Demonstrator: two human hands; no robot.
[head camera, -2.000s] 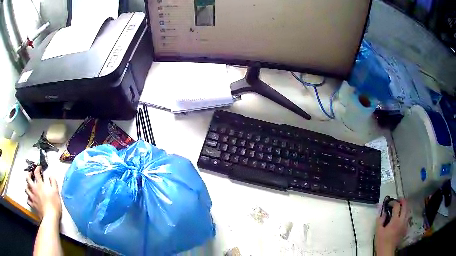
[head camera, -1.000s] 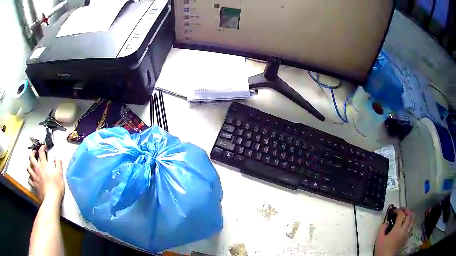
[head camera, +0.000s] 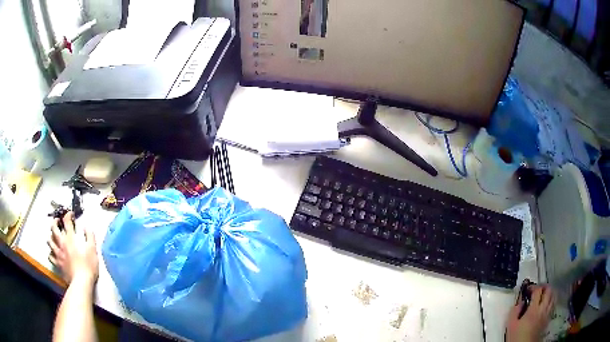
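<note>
My right hand (head camera: 532, 314) rests over a small black computer mouse (head camera: 526, 294) at the right of the desk, cut off by the lower edge. The long black keyboard (head camera: 408, 224) lies to its left. My left hand (head camera: 72, 248) lies at the desk's left edge, its fingertips touching a dark spiky object (head camera: 67, 211); whether it grips it is not clear. A tied blue plastic bag (head camera: 207, 267) sits between my left hand and the keyboard. The monitor (head camera: 381, 53) shows a pale window with small pictures.
A black printer (head camera: 144, 90) with paper on top stands at the back left. Papers (head camera: 284, 120) lie under the monitor's front. A white label printer (head camera: 575, 214) stands at the right. A patterned dark pouch (head camera: 155, 177) and black sticks (head camera: 221, 168) lie behind the bag.
The camera view has shifted, so the desk things appear moved in the frame. The pictures on the monitor have changed. Both hands stay at about the same places on the desk.
</note>
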